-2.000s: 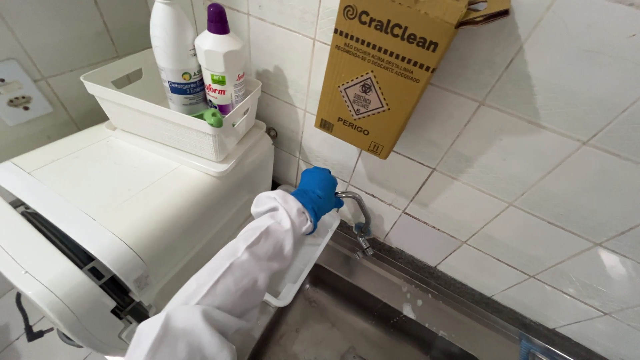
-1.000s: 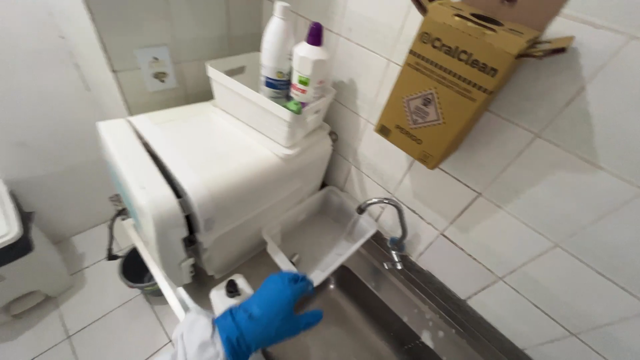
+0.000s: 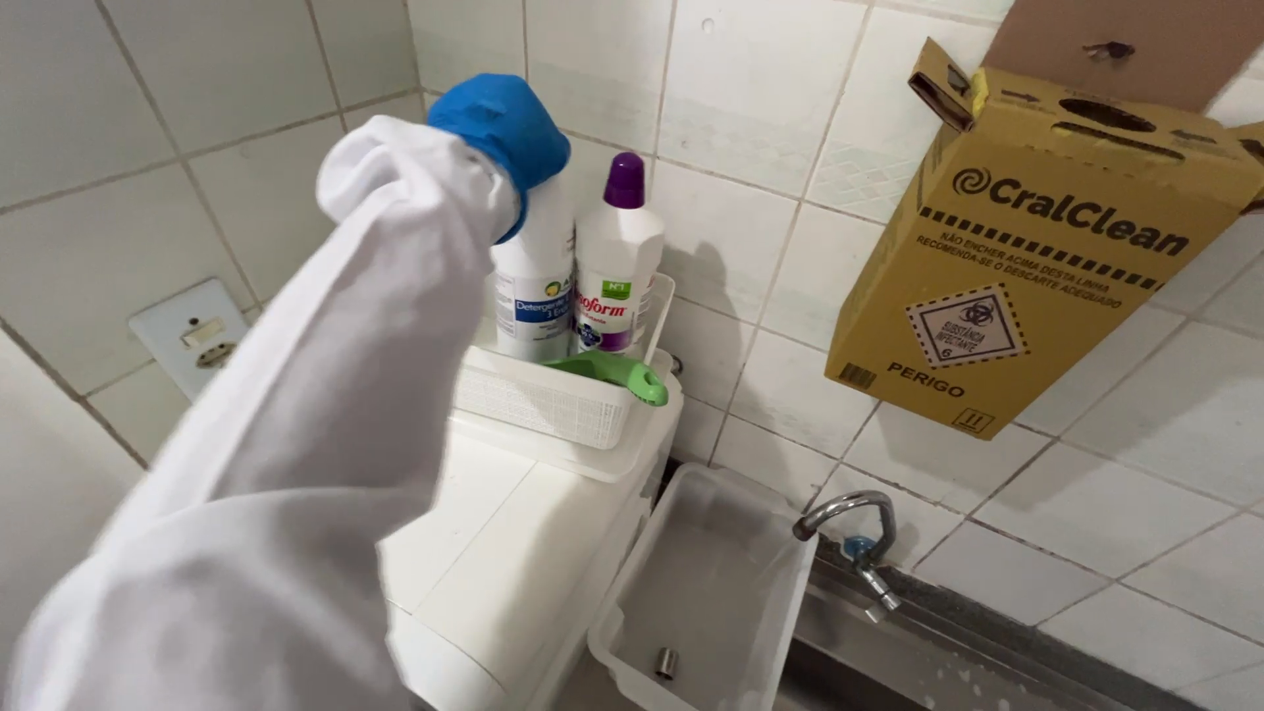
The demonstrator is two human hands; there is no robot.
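My left hand (image 3: 502,133), in a blue glove with a white sleeve, is closed around the top of a white detergent bottle (image 3: 533,267); the bottle's cap and most of my fingertips are hidden. That bottle stands in a white plastic basket (image 3: 538,400). Right beside it is a disinfectant bottle (image 3: 620,242) with a purple cap. A green plastic handle (image 3: 632,375) sticks out over the basket's rim. Lower down, a translucent plastic tub (image 3: 706,583) holds a small metal cylinder (image 3: 668,663). My right hand is out of the picture.
The basket rests on a white appliance (image 3: 474,553). A chrome faucet (image 3: 869,504) curves over the tub's edge, above a steel sink (image 3: 889,652). A yellow cardboard sharps box (image 3: 1007,267) hangs on the tiled wall. A wall socket (image 3: 197,336) is at the left.
My left hand was at the faucet, then over the sink's near side, and is now up at the detergent bottle. The view has swung noticeably.
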